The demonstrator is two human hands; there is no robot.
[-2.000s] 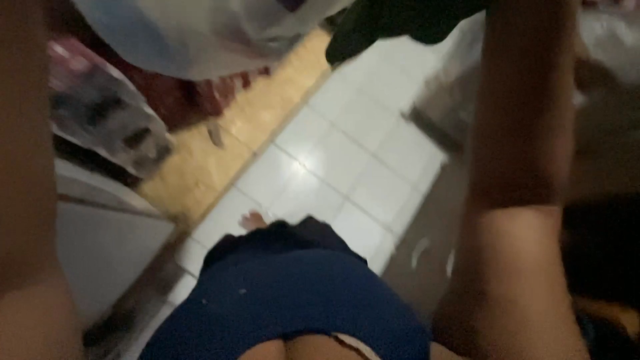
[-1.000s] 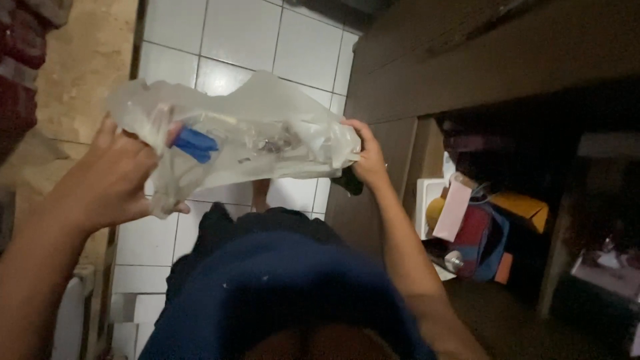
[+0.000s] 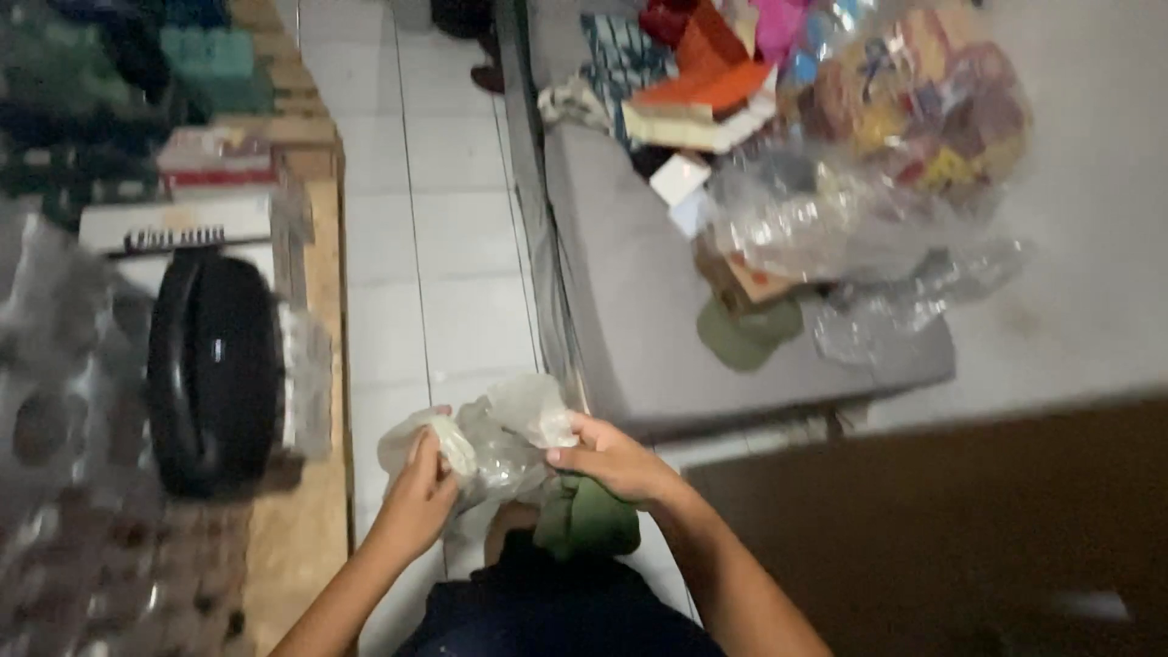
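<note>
A translucent plastic bag [image 3: 497, 461] hangs between both hands, low in the middle of the view. My left hand [image 3: 424, 488] grips its bunched left end. At its right side, my right hand [image 3: 607, 456] pinches the bag between thumb and fingers. Dark green cloth [image 3: 589, 516] lies just below my right hand, apparently held there; whether it is a cap or another item is unclear. What the bag holds cannot be made out.
A grey mattress [image 3: 611, 338] on the right bears clear plastic bags [image 3: 803, 219], an olive cap-like item [image 3: 748, 333] and an orange item [image 3: 707, 73]. On the left wooden platform [image 3: 315, 511] stand a black rounded case [image 3: 219, 374] and boxes [image 3: 182, 224]. A person's foot [image 3: 488, 78] shows on the tiled floor.
The view has swung to show the mattress and the platform. The bag, stretched wide between both hands a second ago, is now bunched, with the hands closer together.
</note>
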